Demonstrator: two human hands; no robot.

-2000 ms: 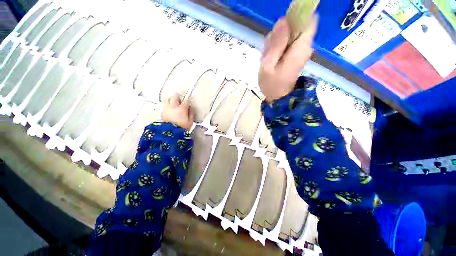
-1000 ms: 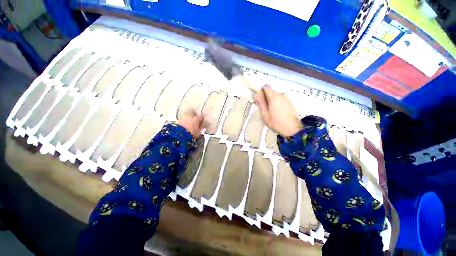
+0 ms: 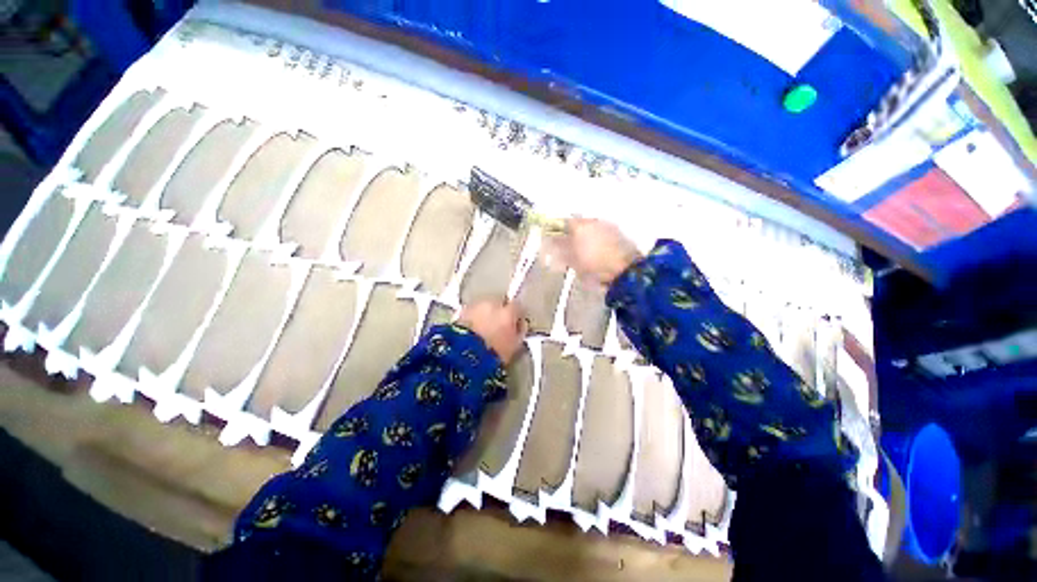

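Note:
The white sheet [image 3: 438, 142] lies across the table with two rows of curved, elongated cut pieces [image 3: 209, 318] in it, grey-beige, framed by a thin white scrap web [image 3: 245, 423]. My right hand [image 3: 597, 248] is closed round the pale handle of a hand brush [image 3: 500, 200]. Its dark, flat end rests at or just over the upper row, pointing left. My left hand [image 3: 495, 326] is at the web between the rows, fingers curled down; whether it pinches anything cannot be seen.
The blue press [image 3: 637, 68] with papers and a green round magnet [image 3: 799, 97] stands along the back. A pale wooden beam [image 3: 148, 455] runs along the front edge. A blue bucket [image 3: 932, 493] stands at the right. Dark-red board shows at the right end.
The brush, raised and blurred before, has come down to the upper row. My left hand has moved slightly right along the web. The view has shifted.

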